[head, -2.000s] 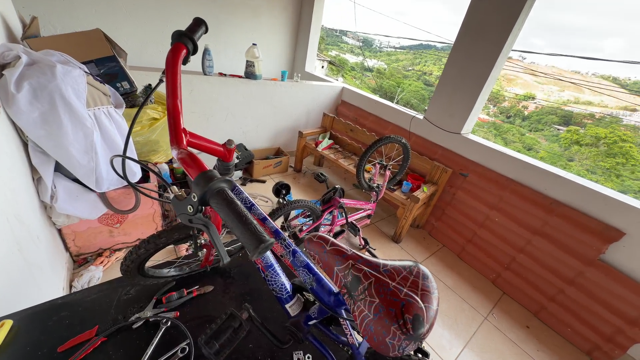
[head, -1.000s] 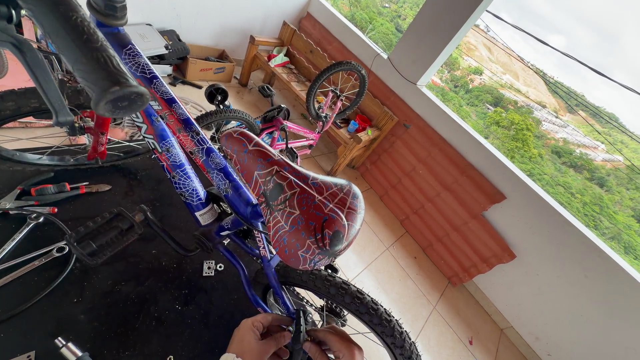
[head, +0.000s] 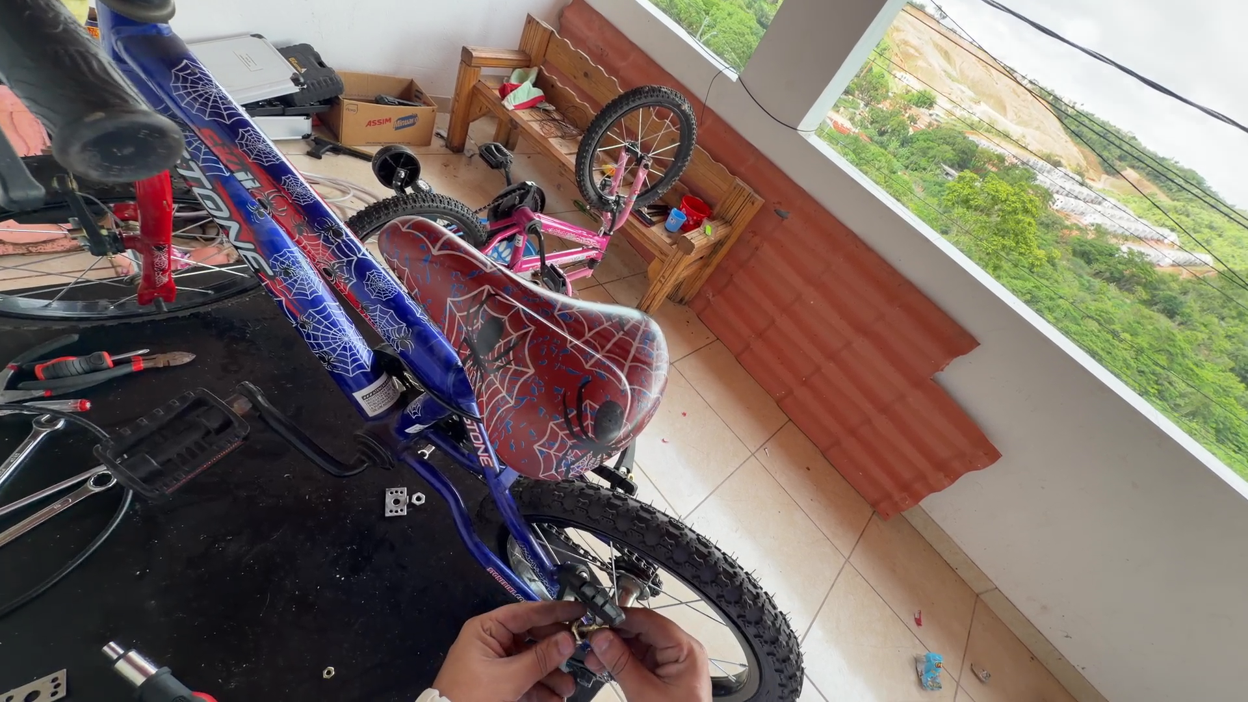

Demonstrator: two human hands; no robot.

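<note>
My left hand [head: 509,651] and my right hand [head: 651,655] meet at the lower middle, beside the rear wheel [head: 673,546] of a blue child's bicycle [head: 317,312] with web patterns. Between the fingertips of both hands is a small metal part [head: 585,629], partly covered by the fingers; its exact kind cannot be told. A black fitting [head: 593,593] lies just above the fingertips. The red web-patterned saddle [head: 546,361] is above the hands. A drilled metal plate [head: 395,501] and a nut [head: 418,498] lie on the black tabletop [head: 244,575] to the left.
Pliers [head: 161,362], combination wrenches [head: 58,505], a black pedal [head: 175,441] and a socket tool [head: 146,673] are at the left. Behind stand a pink bicycle [head: 556,234], a wooden bench [head: 721,239] and a cardboard box [head: 380,112]. Corrugated red sheets [head: 829,370] lean on the wall.
The view has swung down toward the rear wheel since the oldest frame. Both hands, not visible there, show at the wheel one second ago and remain together there now.
</note>
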